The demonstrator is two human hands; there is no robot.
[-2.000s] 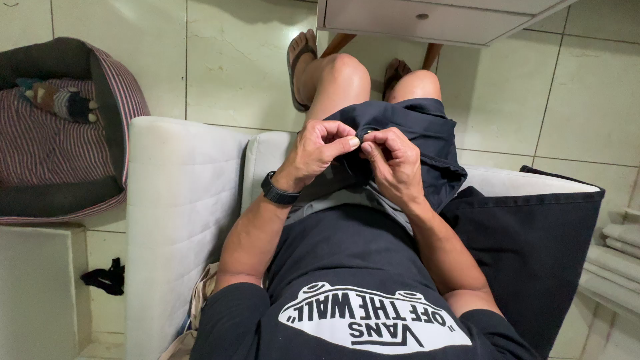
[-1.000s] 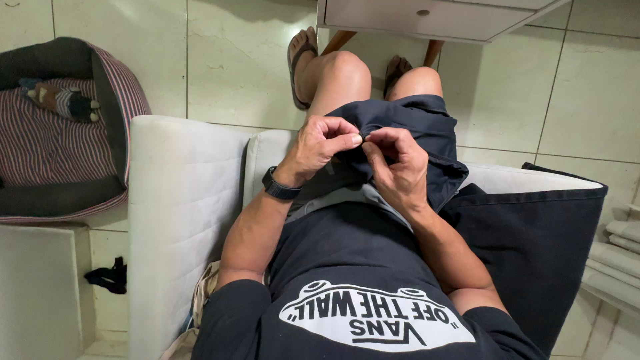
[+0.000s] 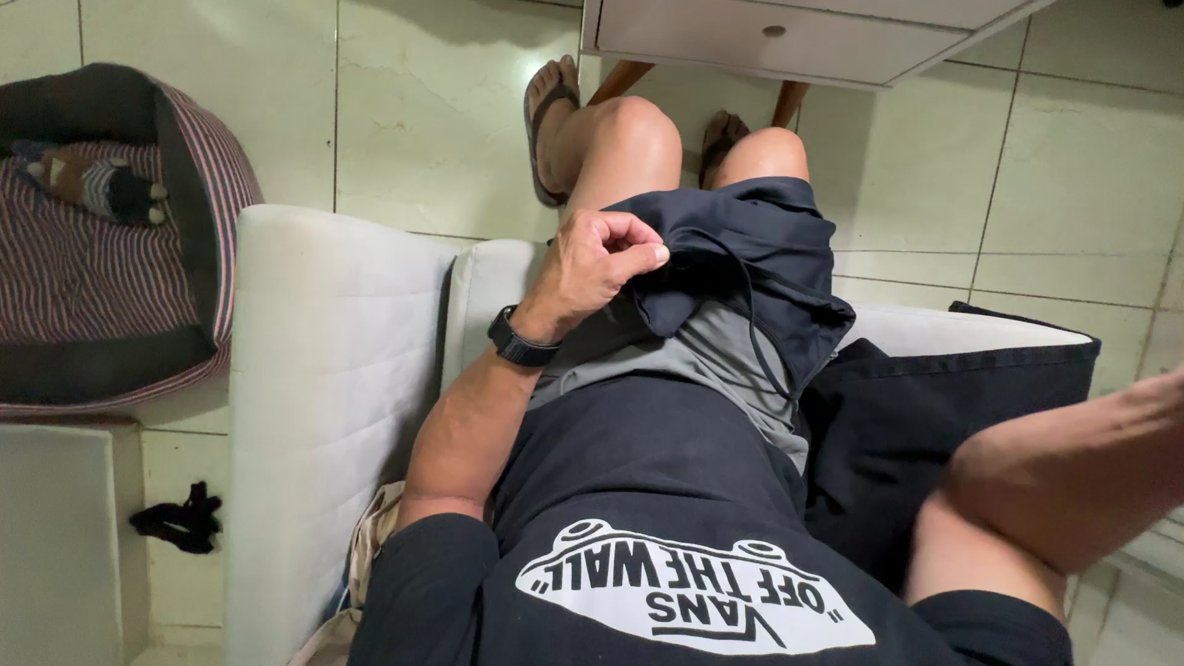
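Observation:
My left hand (image 3: 592,264) is over my lap, thumb and index finger pinched together at the end of a thin dark cord (image 3: 751,310). The cord loops to the right across a bunched dark navy garment (image 3: 740,217), which lies over my thighs on top of grey cloth (image 3: 703,347). The pinched bit itself is too small to make out. A black watch (image 3: 523,339) is on my left wrist. My right forearm (image 3: 1045,472) reaches out past the right edge, and the hand is outside the view.
Black fabric (image 3: 925,416) hangs over the white seat at my right, beside a padded white armrest or back (image 3: 314,398) on my left. A white drawer unit (image 3: 768,32) stands ahead of my knees. A striped pet bed (image 3: 199,213) holds a stuffed toy (image 3: 111,190).
Both hands were together over the dark garment. My right hand has moved away to the right and out of view, while my left stays over the garment. The cord's loop now shows.

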